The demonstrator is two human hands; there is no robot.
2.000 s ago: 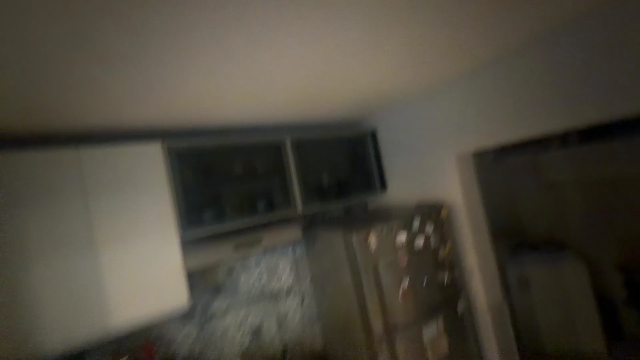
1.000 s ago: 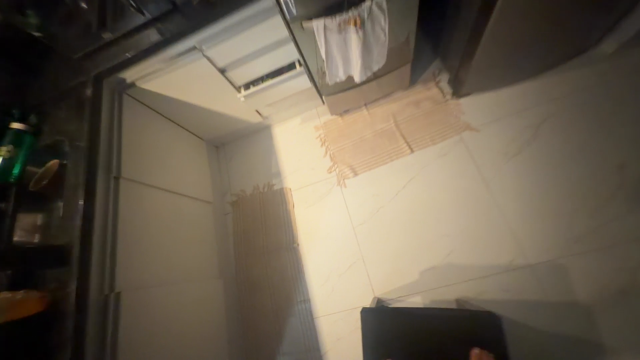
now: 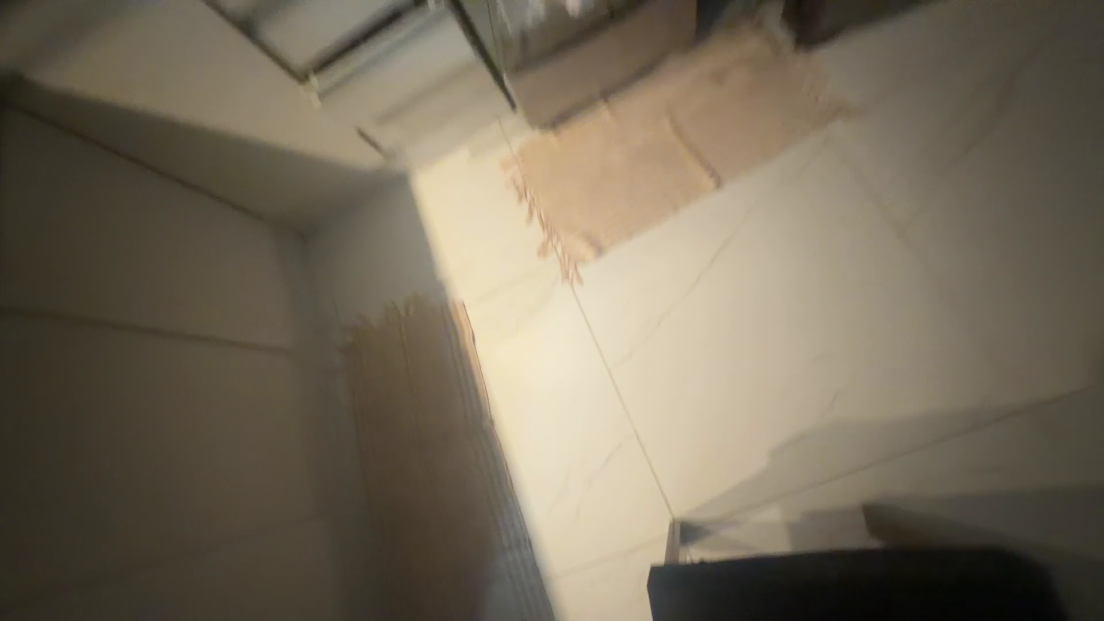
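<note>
Neither my left hand nor my right hand shows in the head view now. At the bottom right edge is a dark, flat-topped piece (image 3: 845, 586), perhaps a stool or chair seat, with pale leg-like parts under it. A fringed beige rug (image 3: 655, 155) lies on the light tiled floor (image 3: 759, 328) at the top centre. Left of centre, a second fringed, striped rug (image 3: 423, 457) lies partly in shadow. The picture is blurred.
Pale cabinet fronts (image 3: 147, 414) run down the left side. More cabinets and drawers (image 3: 371, 69) stand at the upper left, beside the lower front of what looks like an oven (image 3: 604, 60). A dark appliance or furniture base (image 3: 837, 17) touches the top edge.
The view has swung down from the ceiling and upper cabinets to the floor. A fingertip-like patch on the dark piece one second ago is out of view now.
</note>
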